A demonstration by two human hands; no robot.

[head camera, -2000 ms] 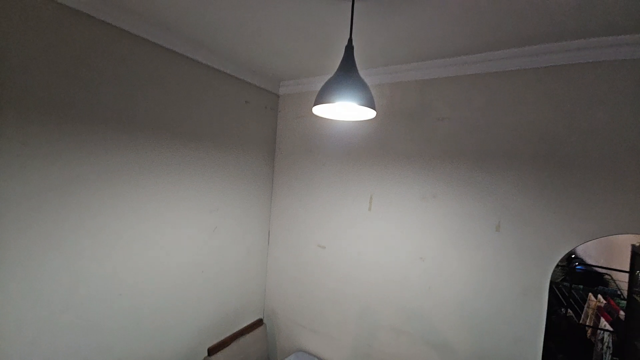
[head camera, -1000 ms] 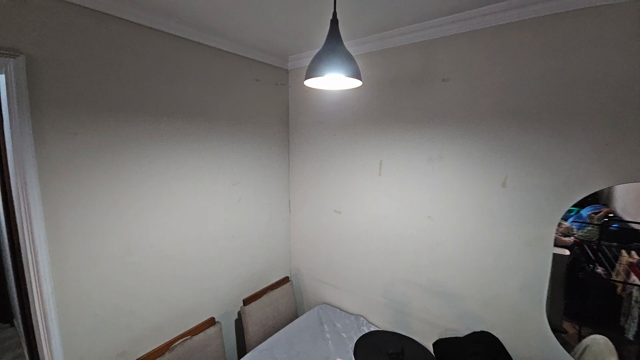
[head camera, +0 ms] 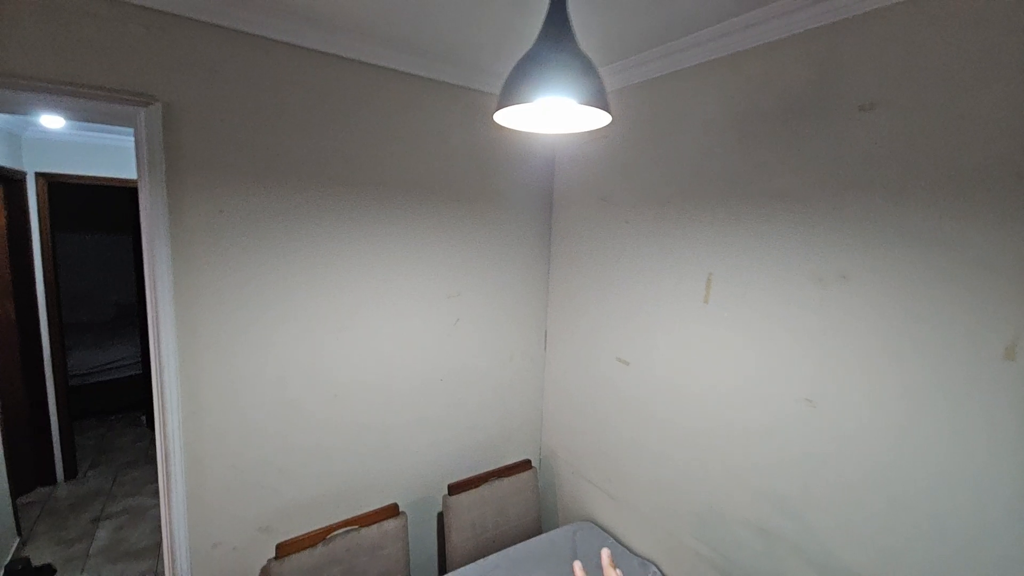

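Only the fingertips of one hand show, at the bottom edge; by their place right of the middle they look like those of my right hand (head camera: 596, 565). They point up, a little apart, in front of the grey-covered table (head camera: 552, 547). The palm and thumb are out of the frame, so whether it holds anything is hidden. My left hand is not in view. A dark pendant lamp (head camera: 554, 80) hangs lit above, near the corner of the walls.
Two chairs with beige backs and wooden top rails, one at the lower left (head camera: 344, 548) and one nearer the corner (head camera: 492, 512), stand by the table. A white door frame (head camera: 160, 320) at the left opens onto a tiled passage (head camera: 100, 512). The right wall (head camera: 760, 336) bears small marks.
The view has turned left, bringing in the doorway and leaving out the mirror and the two black shapes by the table. Fingertips have come into view at the bottom.
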